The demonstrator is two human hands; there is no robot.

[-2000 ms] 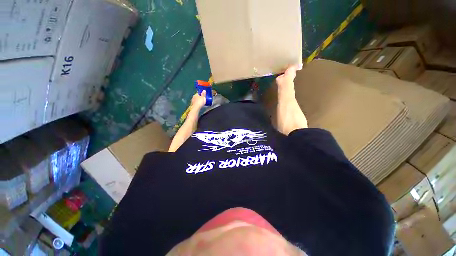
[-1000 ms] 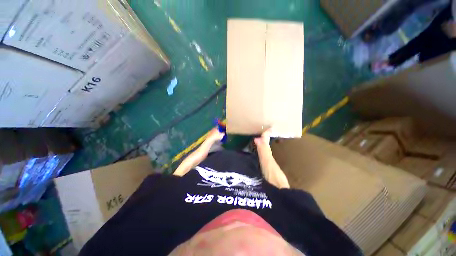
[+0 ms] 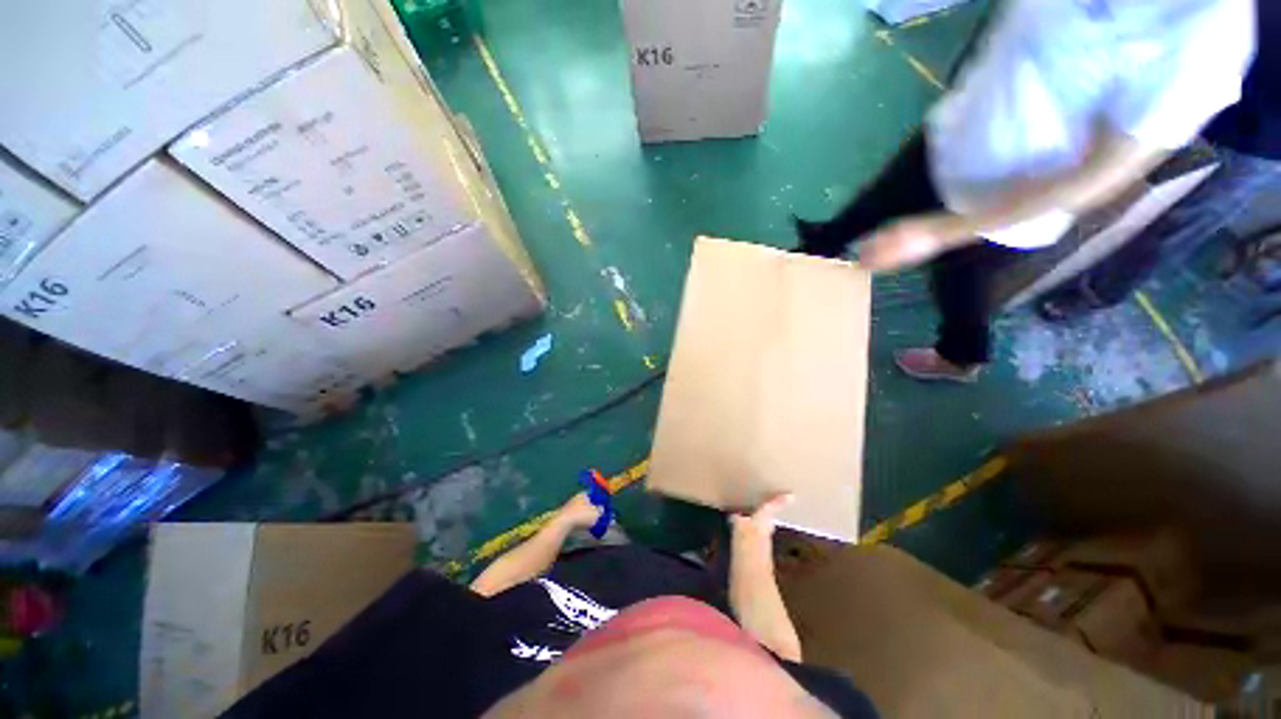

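A brown carton is in front of me, its plain closed face with a centre seam turned up. My right hand grips its near edge, with fingers over the edge. My left hand holds a blue and orange tape gun to the left of the carton, apart from it. Another person's hand is at the carton's far right corner; whether it grips is unclear. The carton's underside is hidden.
Large K16 cartons are stacked at left. One K16 carton stands ahead, another lower left. The person stands at upper right. Flattened cartons lean at lower right, near small boxes.
The view has shifted forward, so the carton and my hands appear lower. Another person has come to the carton's far right corner. My right hand stays on the near edge; my left keeps the tape gun.
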